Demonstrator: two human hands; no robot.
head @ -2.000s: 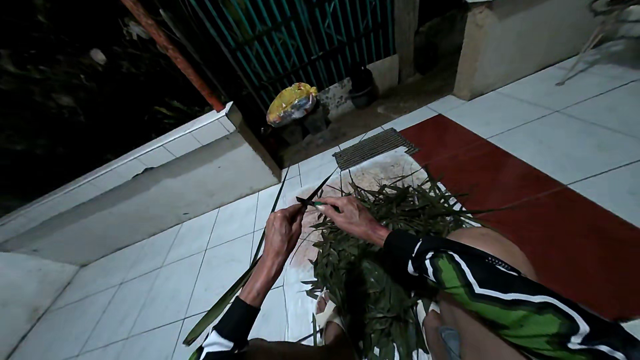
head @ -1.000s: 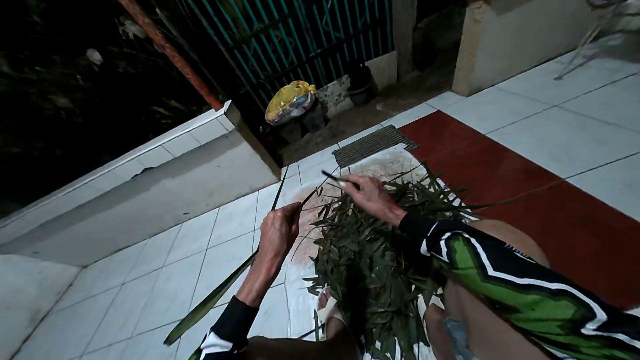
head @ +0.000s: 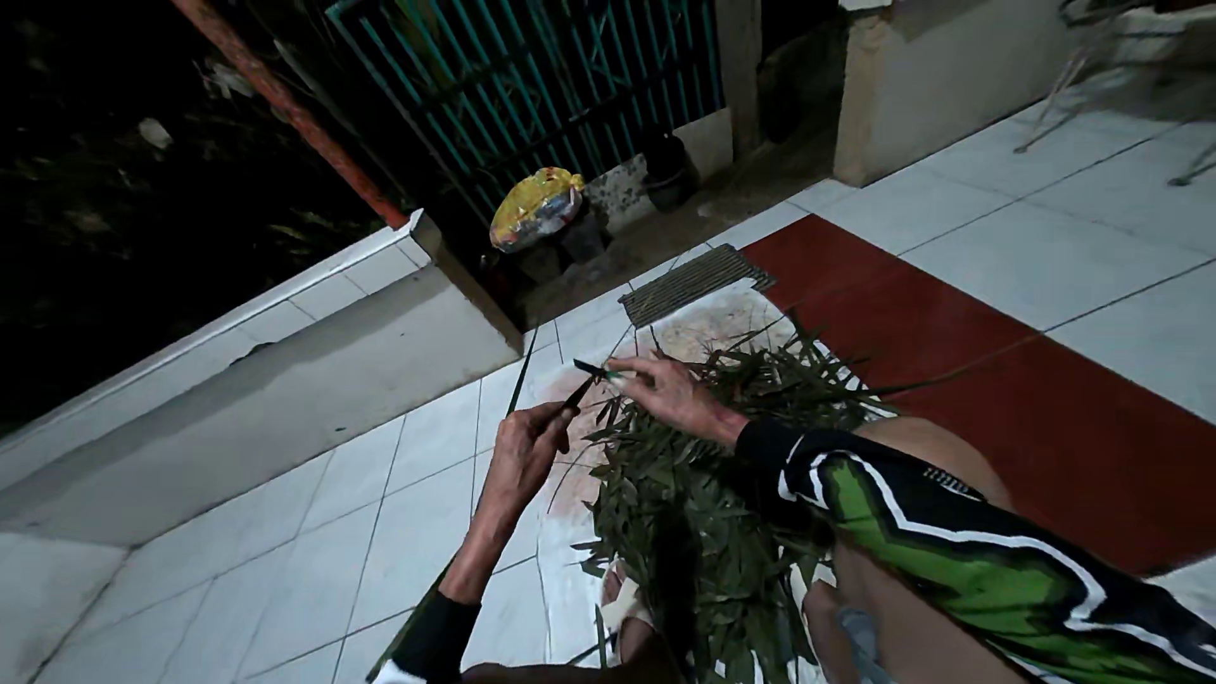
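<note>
My left hand [head: 532,446] is closed on a long, dark green leaf strip [head: 521,372], whose ends show above the hand and below by my sleeve. A short dark tip of it points from the fingers toward my right hand [head: 670,391]. That hand grips a small knife [head: 591,368] with a dark blade and a pale green part at the fingers; its blade meets or nearly meets the leaf tip. A heap of cut green leaves [head: 703,513] lies between my legs on a stained white sheet [head: 570,560].
A ribbed grey mat [head: 698,283] lies past the sheet, beside a red floor strip [head: 950,380]. A low white wall [head: 285,380] runs along the left. Beyond are a yellow bag [head: 537,207], a dark pot [head: 668,171] and a green metal gate [head: 551,76]. Chair legs [head: 1054,100] stand at upper right.
My hands, apart one second ago, have come closer together, with the knife back at the leaf tip. The lower end of the long leaf strip now shows less beside my left forearm.
</note>
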